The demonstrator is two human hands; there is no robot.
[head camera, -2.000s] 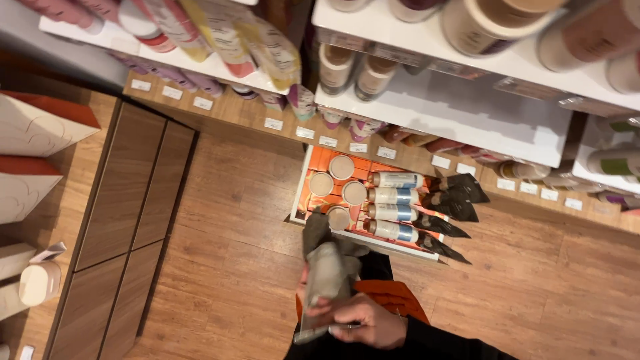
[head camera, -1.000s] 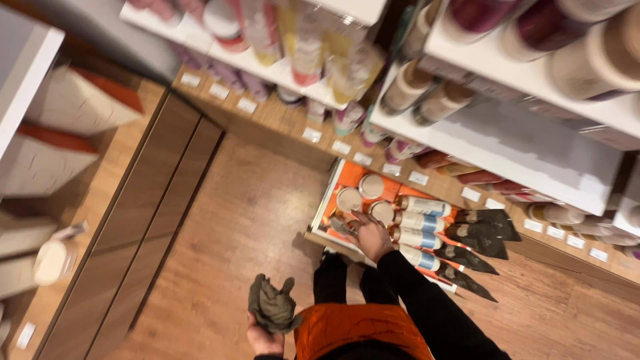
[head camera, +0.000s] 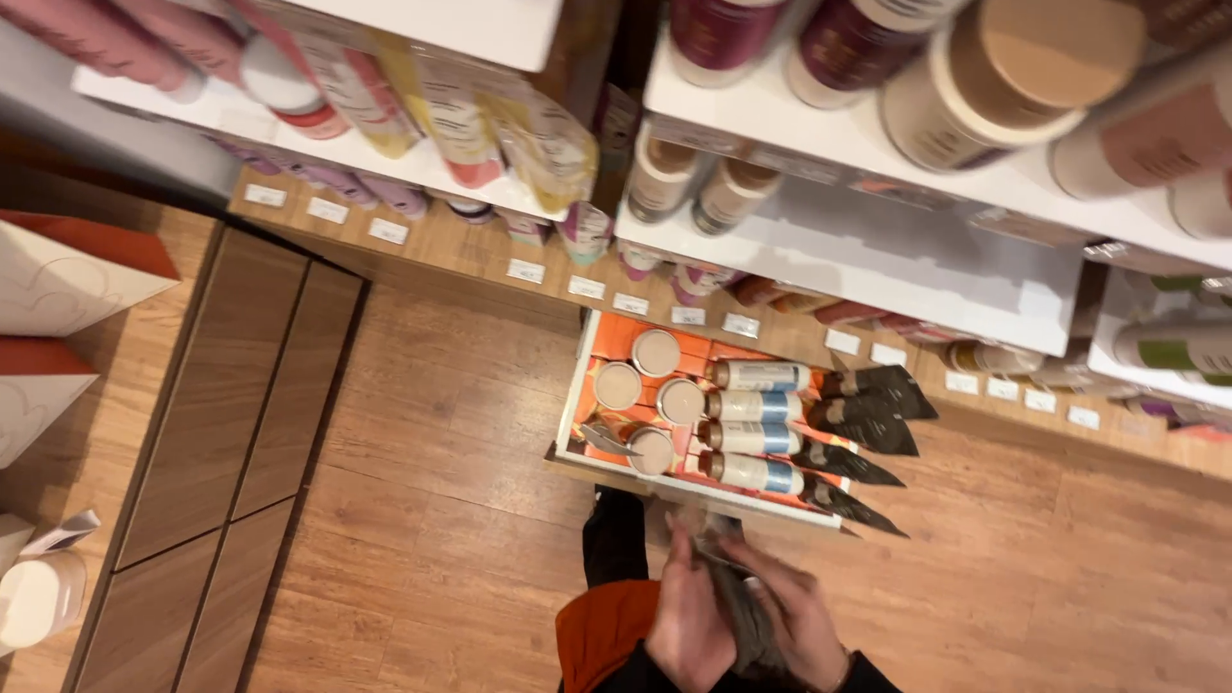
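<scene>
Both hands are together at the bottom centre, below an open drawer (head camera: pixel 568 423). My left hand (head camera: pixel 688 626) and my right hand (head camera: pixel 794 616) hold a dark grey-green cloth (head camera: pixel 741 621) between them; a small blurred item shows near the fingertips, too unclear to name. In the drawer stand several round jars with pale lids (head camera: pixel 655 353). Beside them lie several white bottles with brown caps and blue bands (head camera: pixel 756 473). Dark pointed pouches (head camera: pixel 852 502) stick out past the drawer's right side. A small flat silvery packet (head camera: pixel 606 438) leans by the lowest jar.
A wooden shelf edge (head camera: pixel 462 252) with price tags runs above the drawer. White shelves (head camera: pixel 866 250) overhead hold tubs, bottles and tubes. On the left stands a wooden cabinet (head camera: pixel 207 385) bearing white and red boxes (head camera: pixel 77 279) and a jar (head camera: pixel 38 597). Wood flooring (head camera: pixel 433 462) surrounds the drawer.
My right hand, over the drawer's jars one second ago, has drawn back to my left hand and the cloth. A silvery packet now shows beside the lowest jar.
</scene>
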